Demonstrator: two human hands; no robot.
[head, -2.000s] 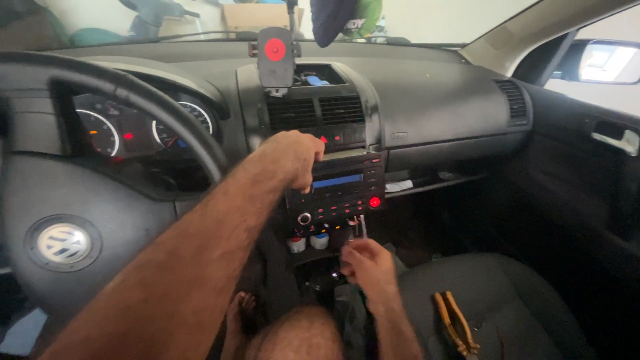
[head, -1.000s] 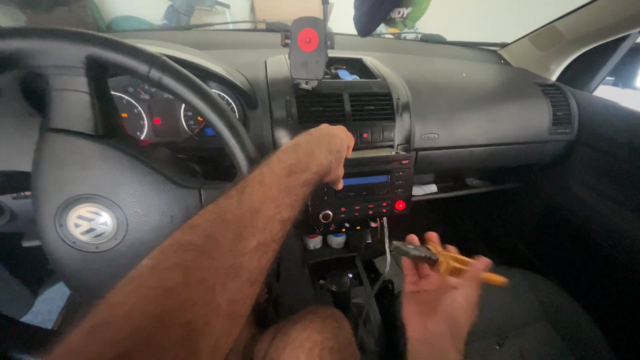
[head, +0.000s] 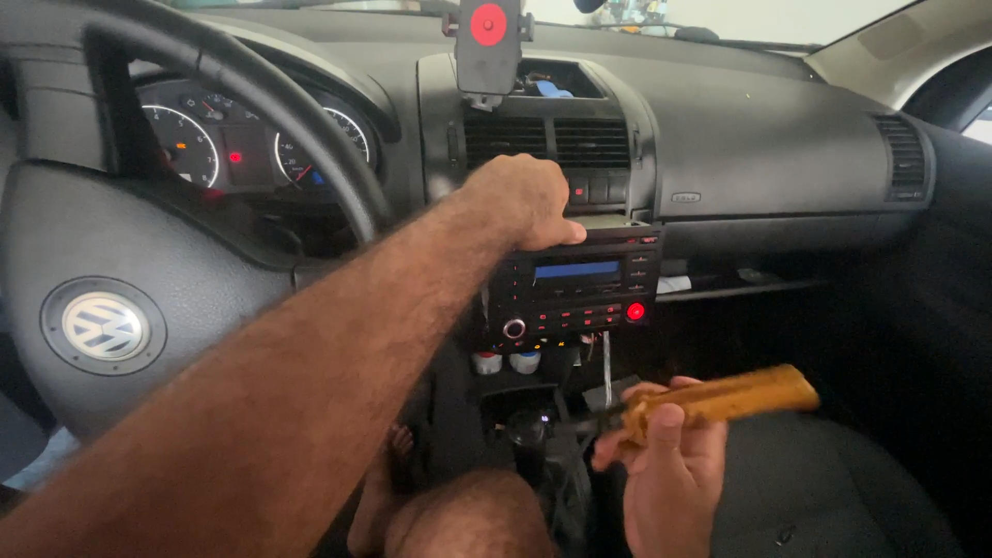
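Observation:
My left hand point(head: 535, 203) reaches across to the centre of the dash and grips the top edge of the car radio point(head: 577, 291), which sits forward of its opening with its display and buttons lit. Its fingertips behind the radio are hidden. Low on the right, my right hand point(head: 674, 457) holds pliers with orange-yellow handles point(head: 728, 397), their dark jaws pointing left. Below the radio a thin pale strip or cable point(head: 607, 368) hangs down, with small wires point(head: 587, 347) beside its upper end.
The steering wheel point(head: 291, 101) stands at the left. A phone holder point(head: 488, 50) rises above the air vents point(head: 546, 143). Under the radio are two white-and-coloured round items point(head: 525, 362) and the gear lever point(head: 531, 425). The passenger seat point(head: 821, 480) lies at the right.
My right hand has picked up the pliers, which lay on the passenger seat two seconds ago, and now holds them below the radio. My left hand stays at the radio's top. The view has shifted.

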